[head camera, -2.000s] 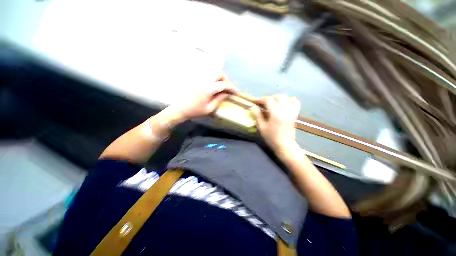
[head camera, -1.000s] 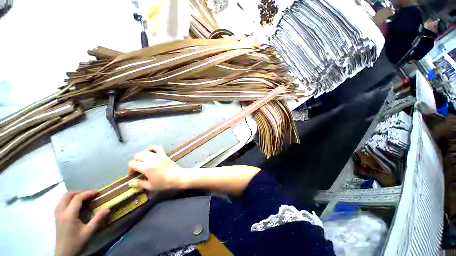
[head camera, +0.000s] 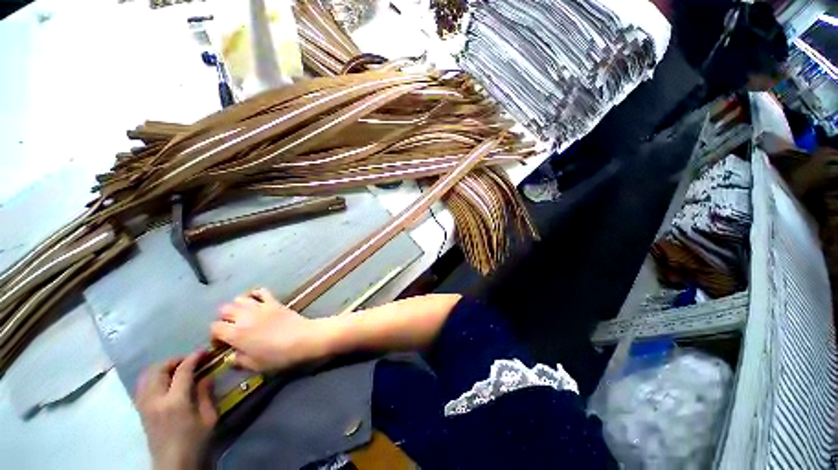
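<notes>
A long brown strap with a pale centre stripe (head camera: 368, 246) runs from the heap down to the yellow jig (head camera: 241, 393) at the grey board's near edge. My right hand (head camera: 266, 332) is closed on the strap at the jig. My left hand (head camera: 176, 404) is slightly blurred at the jig's left end, fingers against the strap end; its exact grip is hard to tell. The strap end and much of the jig are hidden by my fingers. A hammer (head camera: 266, 220) lies beyond my hands on the grey board (head camera: 138, 303).
A strap bundle (head camera: 303, 138) lies across the table behind the board, its ends hanging over the edge. Grey-silver pieces (head camera: 551, 64) are stacked beyond it. A thin dark blade (head camera: 73, 397) lies left. A clear bag (head camera: 666, 404) and shelf are right. A person (head camera: 749, 46) is far right.
My left hand has moved right and closer to my right hand, covering more of the jig. The view has shifted slightly. Two seconds ago the view was turned and blurred.
</notes>
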